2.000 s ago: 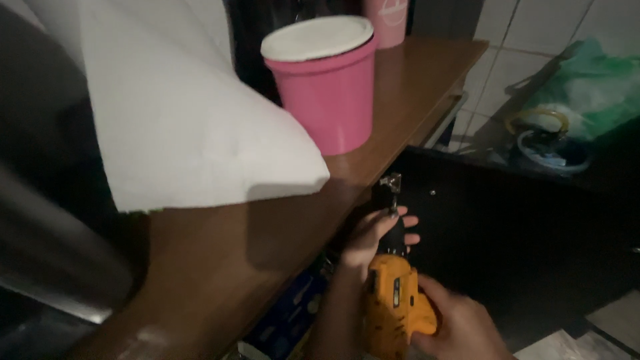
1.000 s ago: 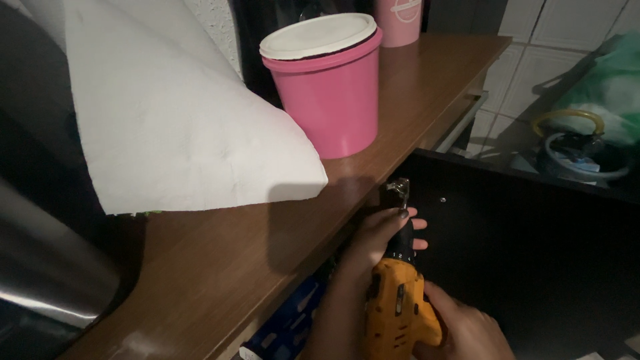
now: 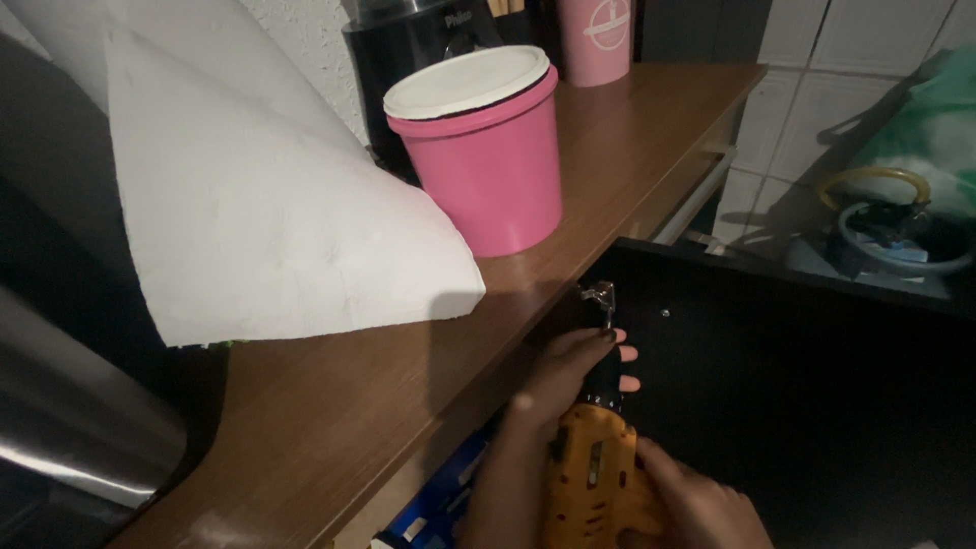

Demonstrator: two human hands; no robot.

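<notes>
My right hand point(image 3: 698, 492) is closed on the body of an orange cordless drill point(image 3: 591, 476), low in the view. Around the drill's black chuck, my left hand point(image 3: 583, 366) is wrapped, its fingertips showing on the far side. From the chuck the bit points at a metal hinge point(image 3: 601, 293) on the inner edge of a black cabinet door or panel point(image 3: 762, 381). The bit's tip is too small to tell whether it touches a screw. A small metal fitting point(image 3: 665, 313) sits on the panel right of the hinge.
On the wooden countertop point(image 3: 335, 412) stand a pink bucket point(image 3: 492, 175) with a white lid, a pink cup point(image 3: 597, 38) and a black appliance point(image 3: 412, 46). White paper point(image 3: 290, 229) overhangs the counter. A blue package point(image 3: 450, 488) lies below its edge. Green plastic point(image 3: 930, 137) is at the right.
</notes>
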